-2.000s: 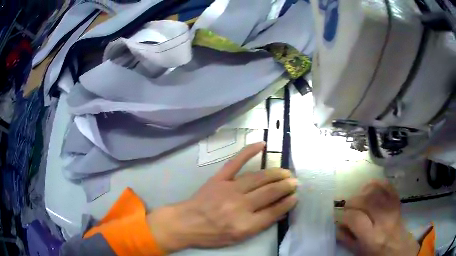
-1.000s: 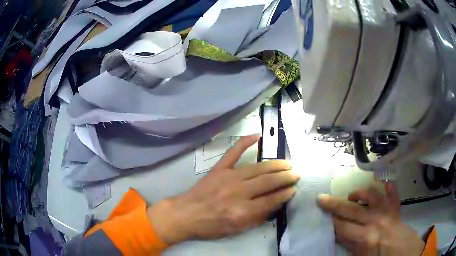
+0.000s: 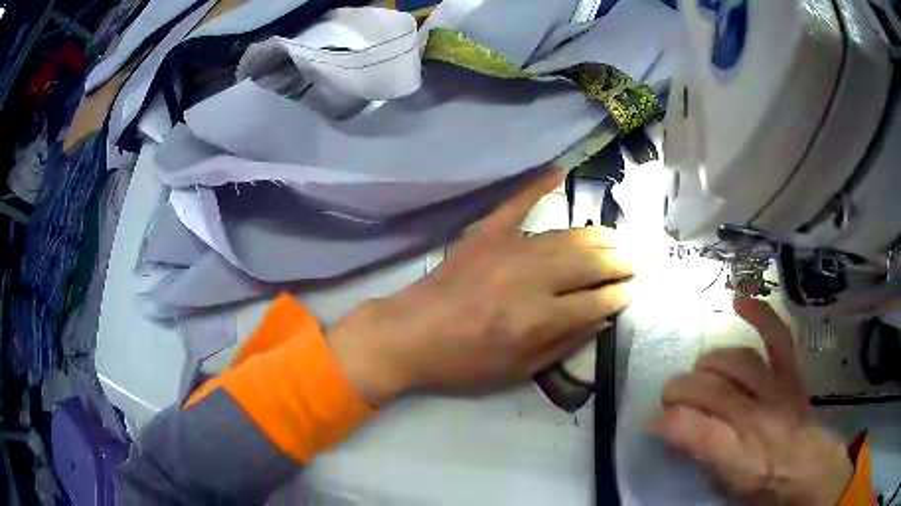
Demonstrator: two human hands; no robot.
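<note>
A light grey fabric strip runs from the near edge up under the bright lamp beside the sewing machine head. Black tape lies along its left side. My left hand lies flat, palm down, with fingertips at the strip's left edge. My right hand is over the strip's right side, its index finger pointing up to the presser foot. Whether its curled fingers pinch cloth cannot be told. Glare hides part of the strip.
Loose grey cut pieces lie left of the needle, with a white curled band and a yellow-green patterned strip on them. More dark-edged strips are heaped at the back left. A purple object is below the table at left.
My left hand has moved up and right along the strip. My right index finger has reached towards the presser foot. A dark curved tape end now shows below my left hand. The view has shifted slightly.
</note>
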